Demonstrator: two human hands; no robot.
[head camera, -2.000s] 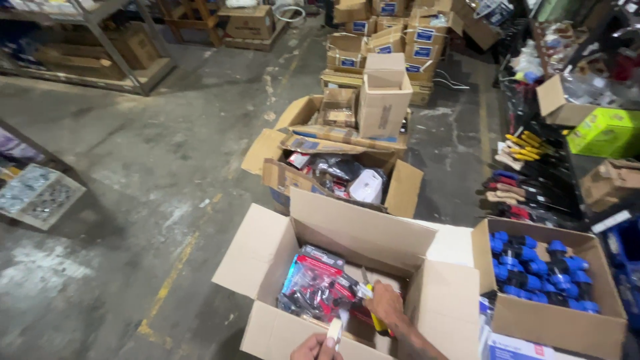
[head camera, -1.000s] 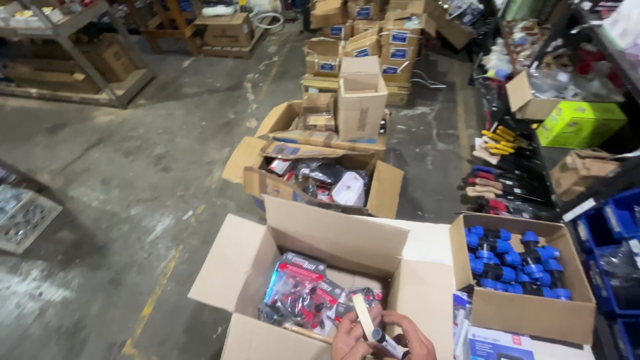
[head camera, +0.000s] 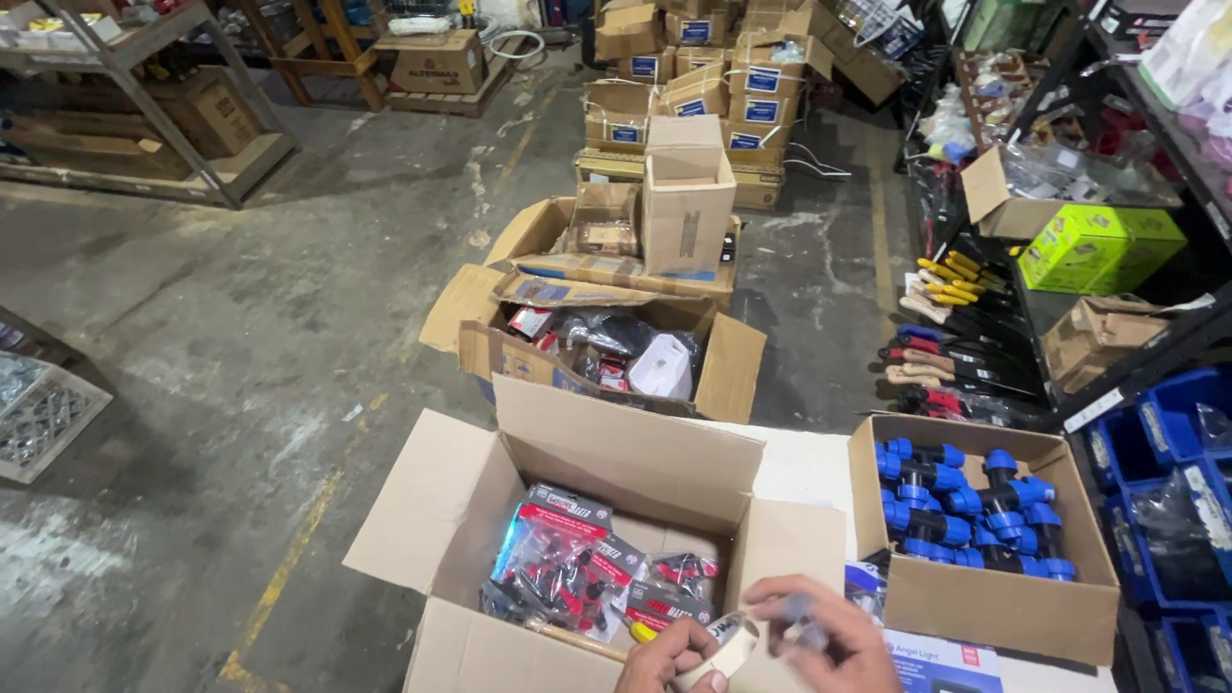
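Observation:
Above the near edge of an open cardboard box (head camera: 626, 423), my left hand (head camera: 674, 654) grips a roll of pale tape (head camera: 731, 656) by its rim. My right hand (head camera: 828, 626) is just right of the roll, its fingers curled and blurred; a small clear, shiny piece shows between them, and whether they hold it is unclear. Inside the box lie several red and black tools in blister packs (head camera: 568, 558), a smaller pack (head camera: 685, 573), a wooden handle (head camera: 576, 639) and a yellow-handled item (head camera: 642, 631) partly hidden by my left hand.
Right of the box stands a carton of blue and black pipe fittings (head camera: 1001, 616). A filled open carton (head camera: 731, 366) is beyond it, with stacked boxes (head camera: 760, 106) behind. Shelving with blue bins (head camera: 1169, 568), a green box (head camera: 1102, 248) and handled tools (head camera: 948, 366) lines the right.
My right hand was down in the box by a yellow-handled item; it came up to the tape roll beside my left hand, then moved slightly off to the right.

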